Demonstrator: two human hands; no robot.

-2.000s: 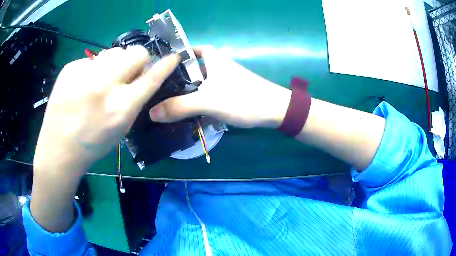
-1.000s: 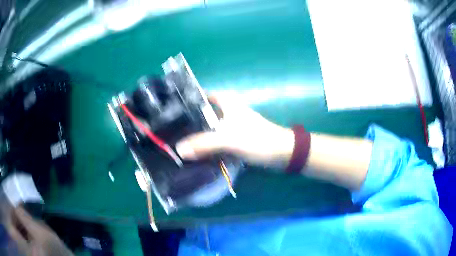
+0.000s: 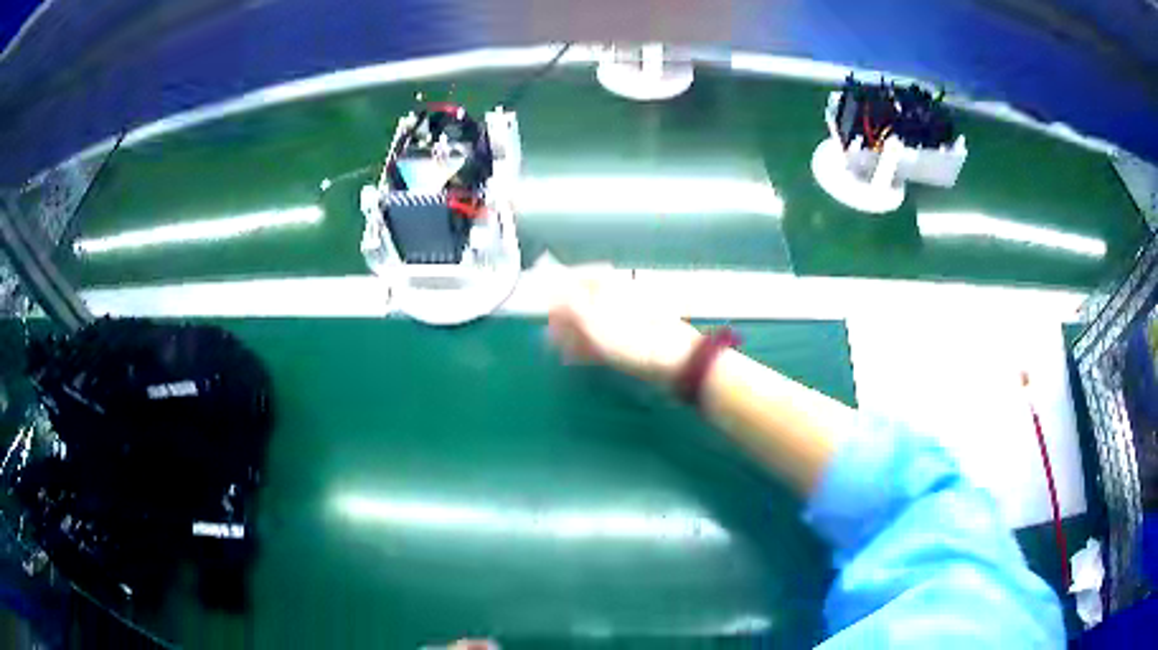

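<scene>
A white-cased unit (image 3: 505, 172) stands across the white strip on its round white base (image 3: 451, 295). Its open inside shows grey heat sink fins (image 3: 425, 231), red wires (image 3: 465, 205) and a shiny pale mirror-like piece. My right hand (image 3: 607, 323), with a dark red wristband, reaches forward just right of the base, apart from it. The hand is blurred; whether its fingers hold anything is unclear. My left hand (image 3: 472, 644) is mostly cut off by the bottom edge; only a sliver shows.
Black parts (image 3: 153, 444) are heaped at left. A white sheet (image 3: 946, 343) and a red wire (image 3: 1044, 451) lie at right. Another unit (image 3: 933, 159) stands at the far right, and a white base (image 3: 645, 76) at the far middle. A white strip (image 3: 737, 295) crosses the green surface.
The view has swung up to the far side. The black-covered unit is no longer seen in my right hand, which has reached forward. My left hand has moved from the lower left to the bottom edge.
</scene>
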